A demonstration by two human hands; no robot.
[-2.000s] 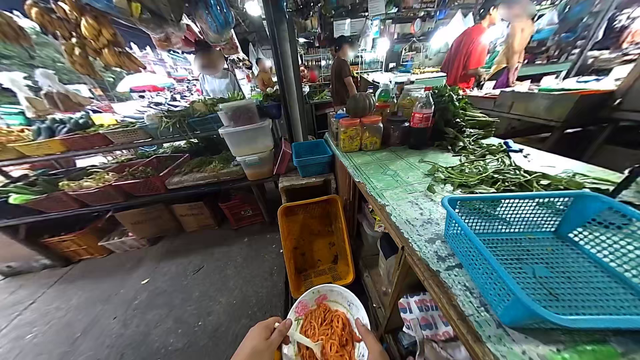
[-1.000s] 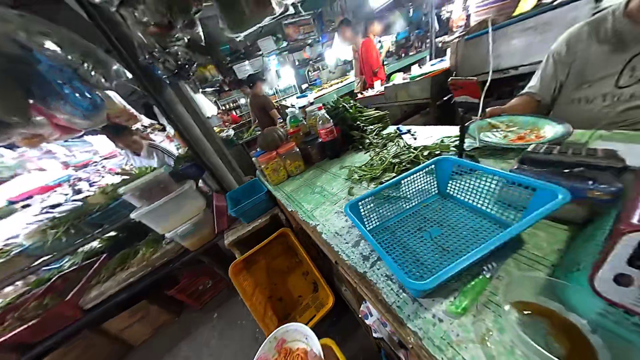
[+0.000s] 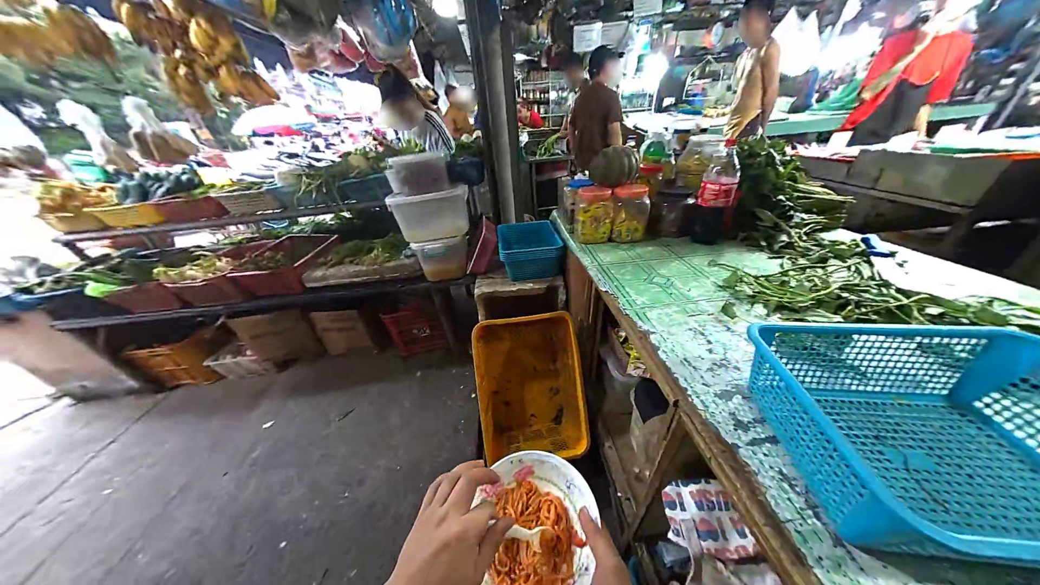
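A white bowl with a floral pattern (image 3: pixel 583 497) is at the bottom centre, filled with orange-red noodles (image 3: pixel 532 516). My left hand (image 3: pixel 455 520) is at the bowl's left side, its fingers closed on a white plastic spoon (image 3: pixel 526 532) whose tip lies among the noodles. At the right rim, my right hand (image 3: pixel 603 552) holds the bowl, thumb along the edge; its other fingers are hidden beneath.
Beyond the bowl stands a yellow plastic crate (image 3: pixel 530 390). A green-topped table (image 3: pixel 691 325) on the right bears a blue basket (image 3: pixel 886 439), leafy greens (image 3: pixel 853 284), jars (image 3: pixel 611 215) and a cola bottle (image 3: pixel 717 195). Vegetable racks (image 3: pixel 244 292) line the left; people stand farther back.
The view has swung back left from the table's right side, where a person held a plate a second ago. Both my hands are in view again at the bowl.
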